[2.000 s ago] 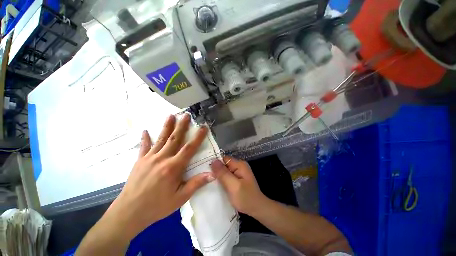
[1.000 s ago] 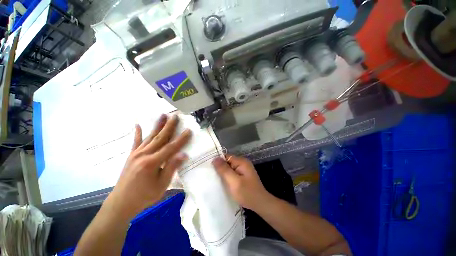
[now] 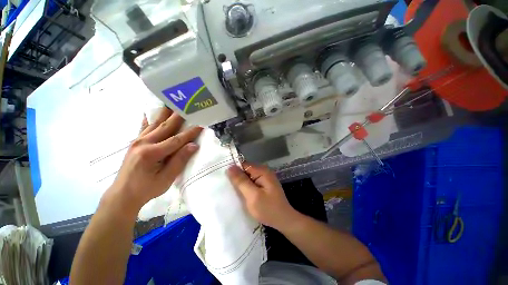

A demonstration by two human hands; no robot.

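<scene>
A white garment panel with dark stitch lines runs from the needle area of the overlock machine down over the table's front edge towards the lap. My left hand lies on the cloth left of the needle area, fingertips close below the machine head. My right hand pinches the panel's right edge between thumb and fingers, just below the presser foot area. The needle itself is hidden. Other white pieces with dark lines lie flat left of the machine head.
Tension knobs line the machine front. Metal rods with red clips are at the right, near an orange-red disc. Blue bins stand below, left and right. Yellow-handled scissors lie at the right bin. A folded cloth bundle is lower left.
The panel has moved up towards the needle area, its stitch lines now higher. My left hand has moved up and left, its fingers nearer the machine head. My right hand has shifted slightly up and left.
</scene>
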